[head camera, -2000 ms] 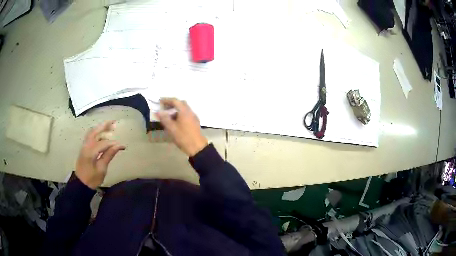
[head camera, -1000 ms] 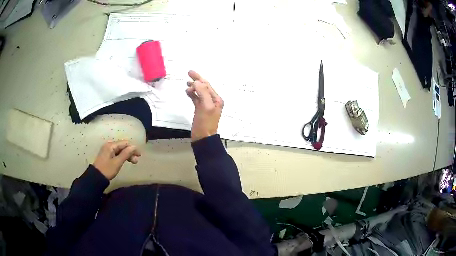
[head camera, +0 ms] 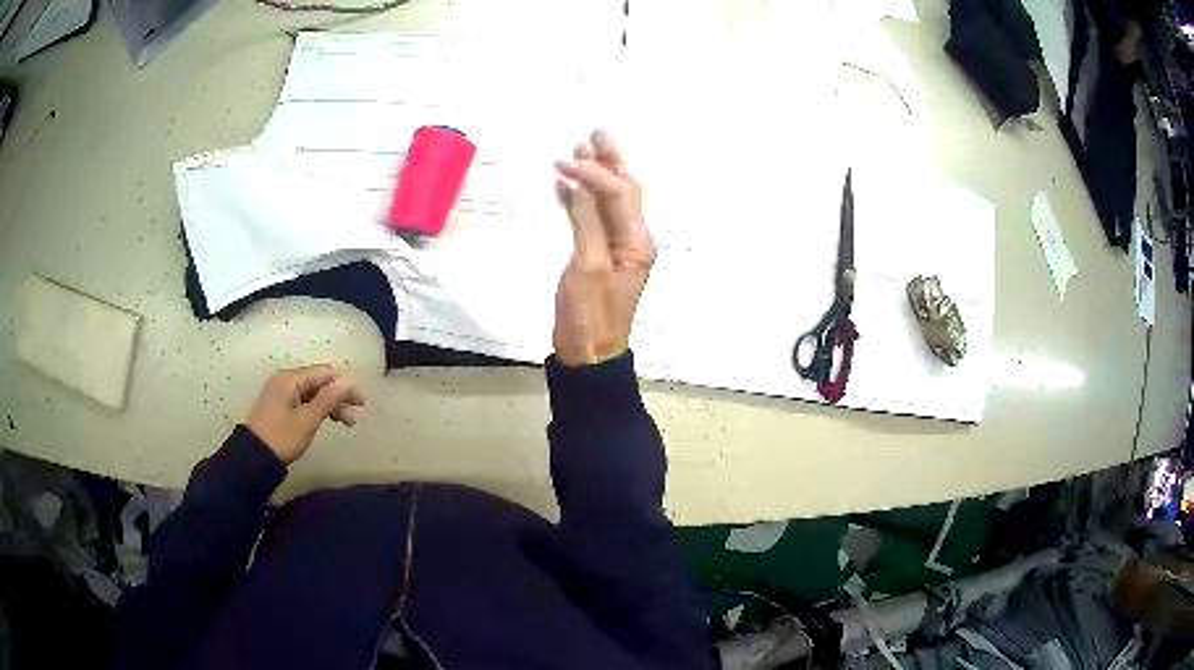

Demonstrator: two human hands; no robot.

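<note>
The white paper pattern [head camera: 746,262] lies over dark fabric plies [head camera: 343,288], which show along its lower left edge. The paper is buckled near the curved notch. The red-pink thread cone [head camera: 432,183] lies tilted on the paper, left of my right hand. My right hand [head camera: 605,249] is raised over the middle of the paper, slightly blurred, its thumb and fingers close together; whether it pinches a needle or thread is too small to tell. My left hand [head camera: 304,410] is by the table's near edge below the notch, fingers curled, thumb near fingertips; I cannot tell if it holds anything.
Shears [head camera: 838,301] and a lumpy metallic weight [head camera: 936,319] rest on the paper's right part. A cream pad [head camera: 79,340] lies at the left on the table [head camera: 458,432]. A white paper strip [head camera: 1053,244] and dark fabric [head camera: 993,59] lie at the right.
My right hand has moved right and up from the notch edge. My left hand has moved down and right and its fingers have curled. The cone has moved left and down and now tilts.
</note>
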